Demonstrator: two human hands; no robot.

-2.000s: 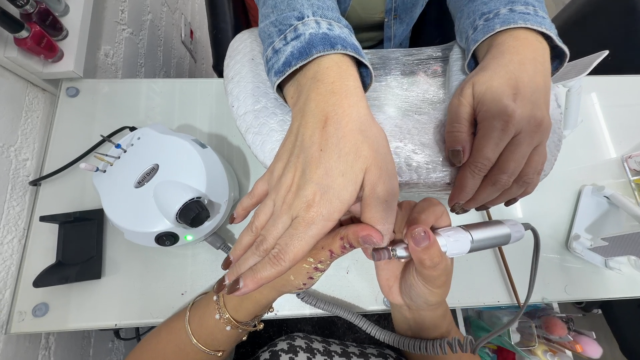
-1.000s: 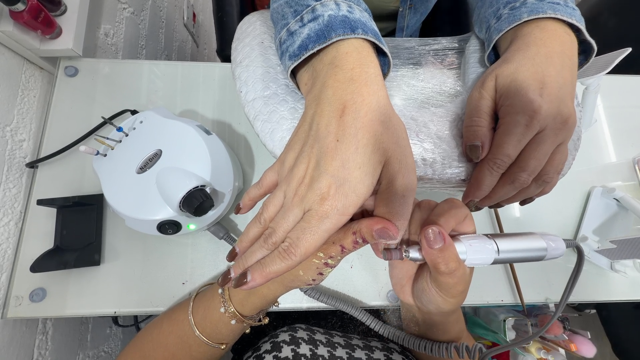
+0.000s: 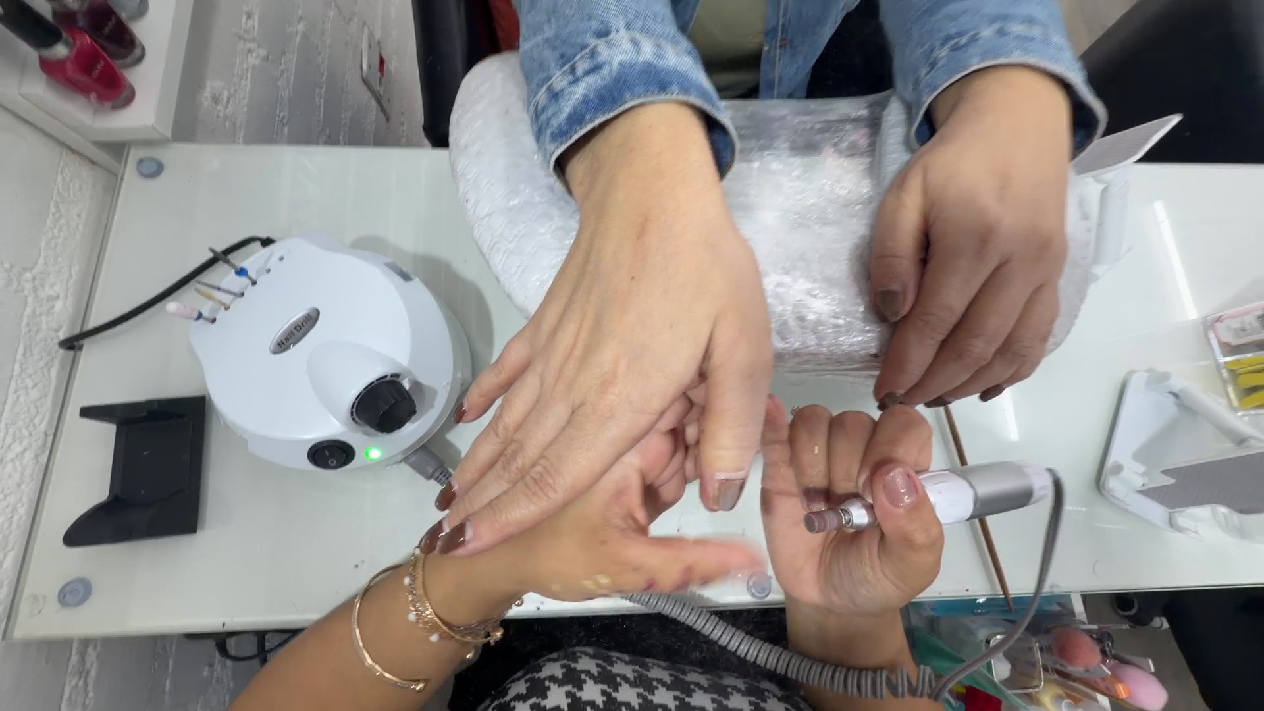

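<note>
My right hand grips the white and silver handpiece of an electric nail drill; its brown sanding band points left, just right of the client's thumbnail. My left hand lies palm up beneath the client's hand, its thumb extended and blurred, its fingers mostly hidden; whether it grips is unclear. Brown polish covers parts of the client's nails. The client's other hand rests on a plastic-wrapped armrest. The round white drill base, with a black knob and green light, stands left of the hands.
A black handpiece cradle lies at the left. Small drill bits stand in the base. A coiled grey cord runs below the hands. A thin brown stick and a white folding stand lie at the right. Nail polish bottles stand upper left.
The thumb of my left hand has moved down, away from the client's thumb. A gap shows between the drill's sanding band and my left thumb, where they were close before.
</note>
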